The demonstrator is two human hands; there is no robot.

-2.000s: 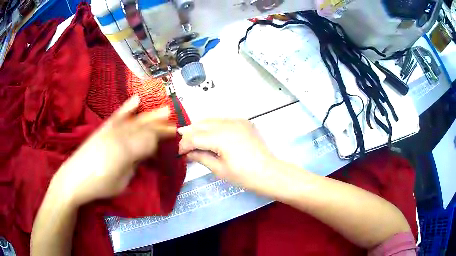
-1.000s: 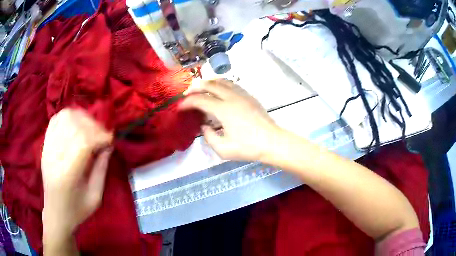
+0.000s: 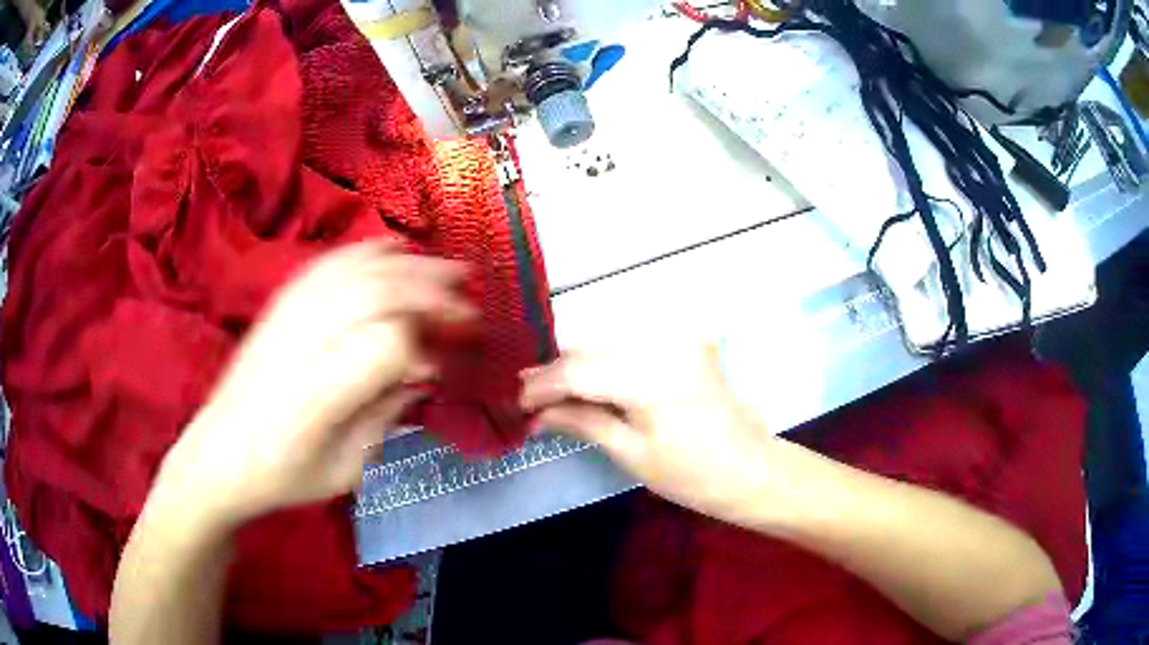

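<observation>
The red garment (image 3: pixel 189 265) lies heaped over the left of the machine table. Its ribbed, crinkled panel (image 3: pixel 485 239) runs up to the presser foot (image 3: pixel 504 164) under a lit spot. A narrow black tape (image 3: pixel 529 277) lies along the panel's right edge, from the foot down to my right hand. My right hand (image 3: pixel 655 410) pinches the tape and cloth edge with thumb and fingers near the table's front. My left hand (image 3: pixel 347 365) is blurred, over the red cloth left of the tape, its fingers partly spread; whether it grips cloth cannot be told.
The machine head with its grey knob (image 3: pixel 565 119) stands at the top. Loose black strips (image 3: pixel 939 164) hang over a pale patterned pad (image 3: pixel 806 126) at right. Small metal tools (image 3: pixel 1084 139) lie far right. A ruler strip (image 3: pixel 466 479) follows the front edge. More red cloth (image 3: pixel 857 504) lies below.
My left hand has moved right, from the lower left cloth toward the tape. My right hand has moved down from near the foot to the front edge. The tape now runs straight down from the foot.
</observation>
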